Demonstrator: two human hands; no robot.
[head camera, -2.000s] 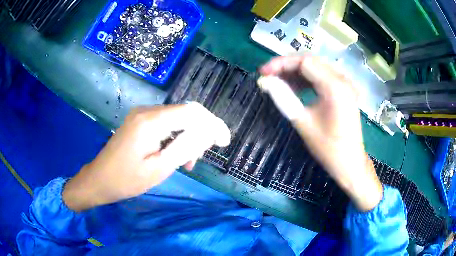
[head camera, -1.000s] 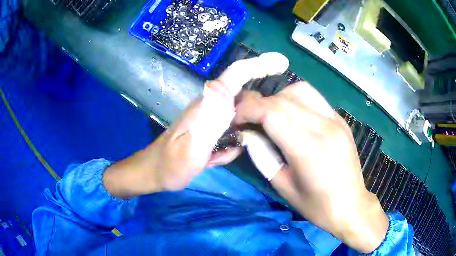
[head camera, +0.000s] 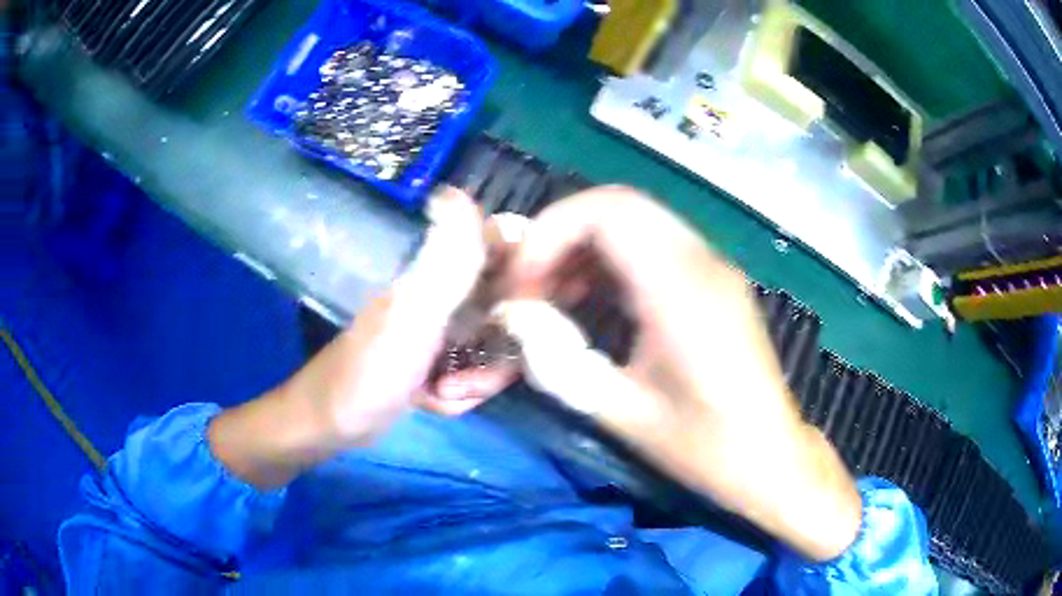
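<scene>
My left hand (head camera: 390, 338), with pale finger covers, is cupped around a small clump of dark, shiny metal parts (head camera: 472, 349). My right hand (head camera: 687, 361) reaches over to it, its thumb and fingertips bent together at the left palm. Both hands are blurred, and whether the right fingertips pinch a part cannot be told. Black slotted housings (head camera: 879, 425) stand in tight rows on the bench. The hands hide the middle of the rows.
A blue bin (head camera: 419, 192) of mixed metal parts stands beyond my left hand. More black housings (head camera: 163, 41) lie at far left. Beyond the rows are a silver base plate (head camera: 722, 175), a cream nest (head camera: 879, 169), a button box (head camera: 914, 285) and a yellow-black light bar (head camera: 1007, 291).
Two seconds ago my hands were apart, with the right raised over the rows. They came together by one second ago and remain together. The view has shifted between frames.
</scene>
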